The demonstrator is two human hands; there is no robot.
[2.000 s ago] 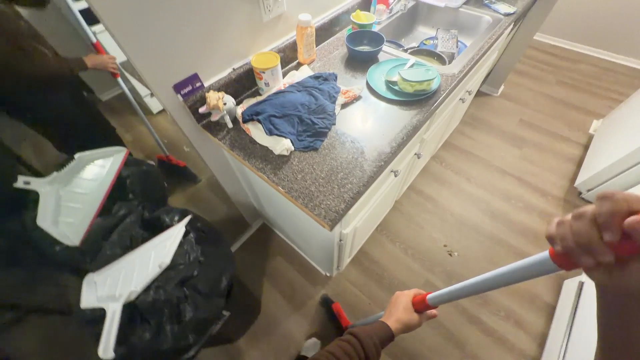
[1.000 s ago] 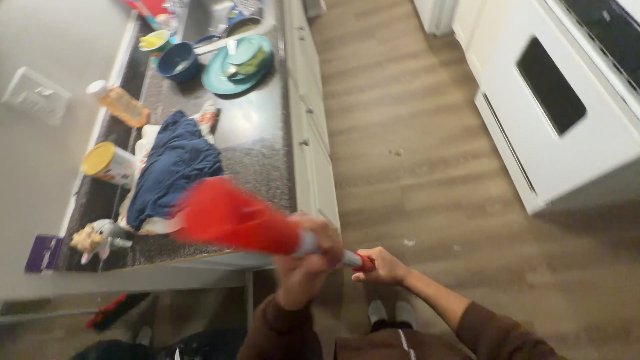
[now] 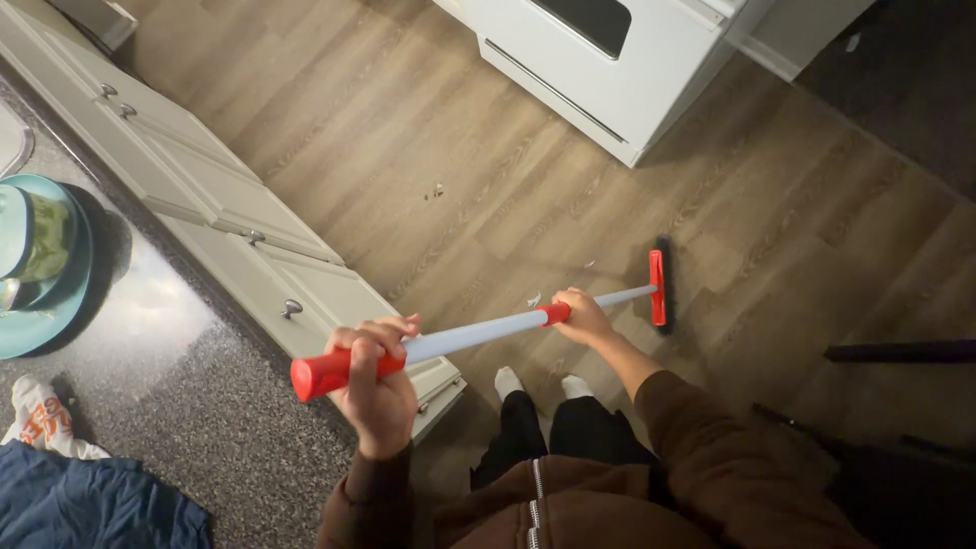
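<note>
A broom with a pale grey pole (image 3: 476, 335) runs from the lower left of centre to the right. My left hand (image 3: 377, 381) is closed round its red top grip, near the counter's edge. Further down the pole, my right hand (image 3: 583, 316) grips it beside a red collar. The red broom head (image 3: 657, 288) with dark bristles rests on the wood-look floor at the right. Small debris (image 3: 435, 191) lies on the floor beyond the pole, and a few pale scraps (image 3: 534, 299) lie close to my right hand.
On the left runs a speckled counter (image 3: 252, 435) with a teal plate (image 3: 57, 328) and blue cloth (image 3: 91, 496), above white cabinets (image 3: 305, 282). A white oven (image 3: 579, 69) stands at the top. Dark bar-like objects (image 3: 900, 351) are at the lower right, and my feet (image 3: 507, 381) are below the pole.
The view has turned strongly toward the floor and oven. The broom's red top end, raised near the camera a second ago, is now lower, and the pole points rightward with its head in view.
</note>
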